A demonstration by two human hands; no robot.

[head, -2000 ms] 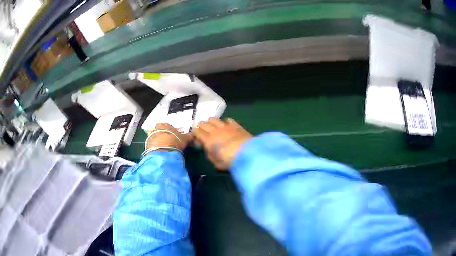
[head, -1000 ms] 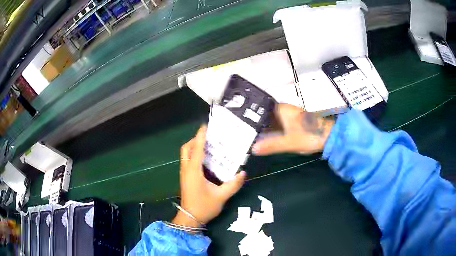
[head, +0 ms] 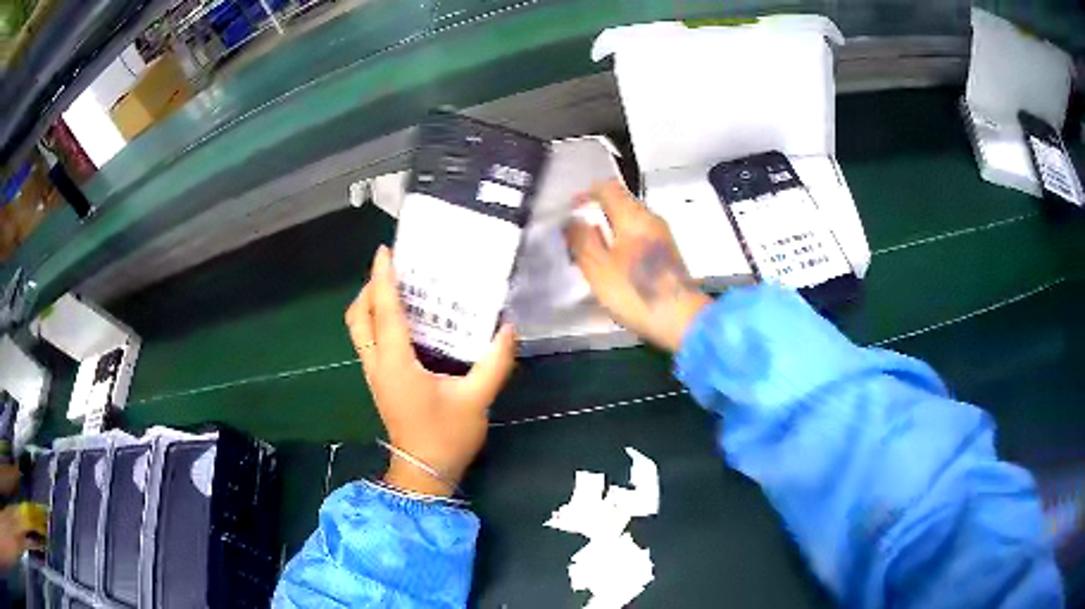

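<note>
My left hand (head: pixel 428 399) holds a smartphone (head: pixel 458 238) upright by its lower end, camera end up. White printed film covers its lower part. My right hand (head: pixel 637 262) is beside it, fingers bent over an open white box (head: pixel 583 331) partly hidden behind the phone. A blurred greyish patch lies between phone and fingertips; I cannot tell whether the fingers grip anything. To the right, another open box (head: pixel 728 101) carries a labelled phone (head: pixel 779 226) at its front. Small torn white pieces (head: pixel 613 559) lie in a loose pile on the dark surface below.
Black trays (head: pixel 179 512) with rectangular pockets stand at lower left. Open boxes with phones stand at far left (head: pixel 89 339) and far right (head: pixel 1011 89). A raised green ledge (head: pixel 476 71) runs behind. Part of another person's hand (head: pixel 14 533) shows at the left edge.
The held phone has moved left and up and is more upright. My right hand has left the phone's edge and moved left over the box. The view has shifted slightly.
</note>
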